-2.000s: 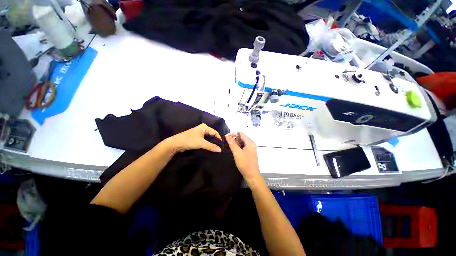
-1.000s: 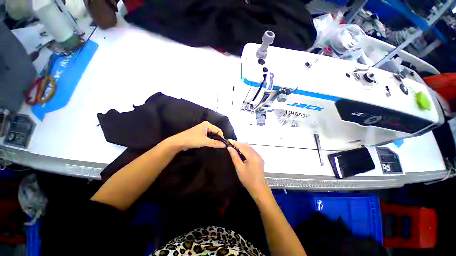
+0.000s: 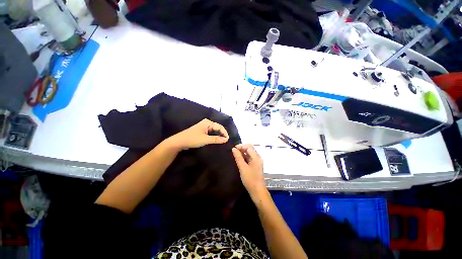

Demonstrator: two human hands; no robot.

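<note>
A black garment piece (image 3: 137,126) lies limp on the white table, left of the sewing machine, and hangs over the front edge. My left hand (image 3: 205,135) rests on it, thumb and finger pinched together near its right edge. My right hand (image 3: 248,159) is at that edge, its fingertips pinching the cloth. A small gap lies between the two hands. The cloth is away from the needle and presser foot (image 3: 265,117). Black thread snips (image 3: 295,144) lie on the table right of my right hand.
The white sewing machine (image 3: 314,101) stands to the right. A thin metal stick (image 3: 324,150), phone (image 3: 358,164) and control pad (image 3: 396,161) lie in front of it. Scissors (image 3: 41,90) lie on a blue sheet at far left. Black cloth (image 3: 223,23) is heaped behind.
The snips now lie on the table, where none lay before. A dark thing seen between my hands a second ago no longer shows there. My hands have moved slightly; the garment has barely moved.
</note>
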